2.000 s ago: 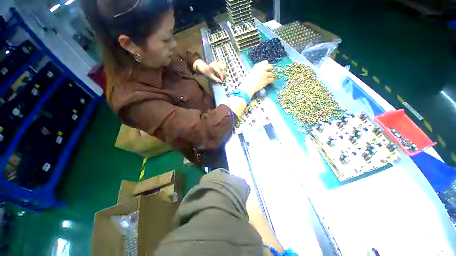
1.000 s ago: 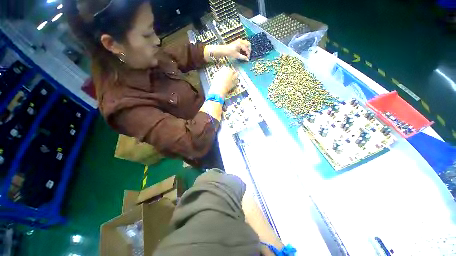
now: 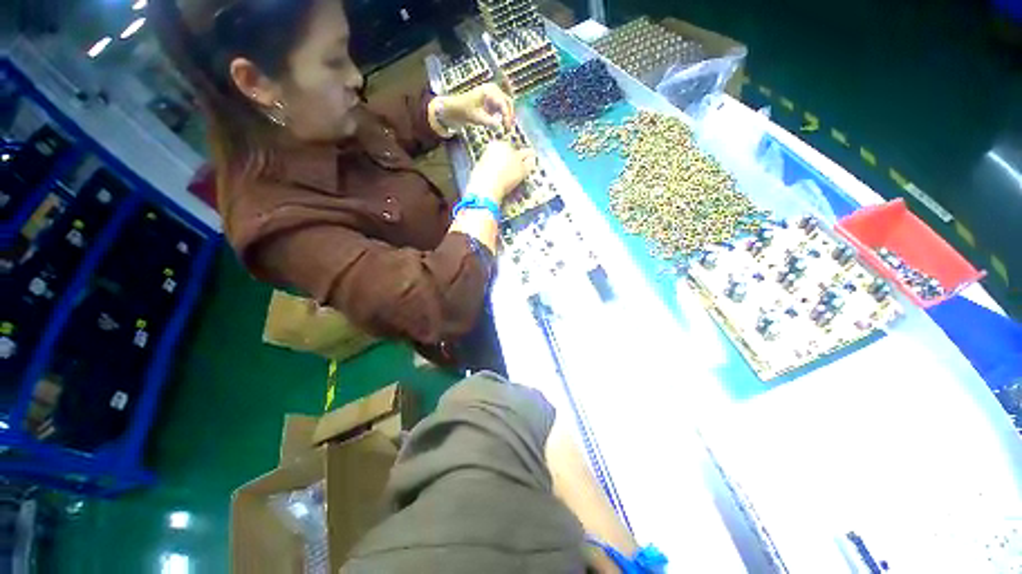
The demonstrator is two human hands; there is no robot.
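Observation:
My left sleeve and forearm reach in from the bottom edge, with a blue strap (image 3: 633, 557) on the wrist; the left hand itself is cut off by the bottom edge. My right hand is not in view. The conveyor rails (image 3: 577, 420) run beside my forearm, washed out by glare. A short row of dark components (image 3: 863, 553) lies on the white table near the bottom right. A stack of circuit board panels (image 3: 790, 294) lies on the green mat beyond the rails.
Another person (image 3: 359, 224) works at boards (image 3: 527, 185) on the line, both hands over them. Beyond lie a gold-brown heap (image 3: 678, 185), a dark heap (image 3: 579, 92), a red bin (image 3: 910, 252) and a blue bin (image 3: 981, 342). An open carton (image 3: 364, 493) stands on the floor at left.
The other person's hand has moved from the heaps back over the boards. The view has shifted slightly. My sleeve and strap stay at the bottom edge.

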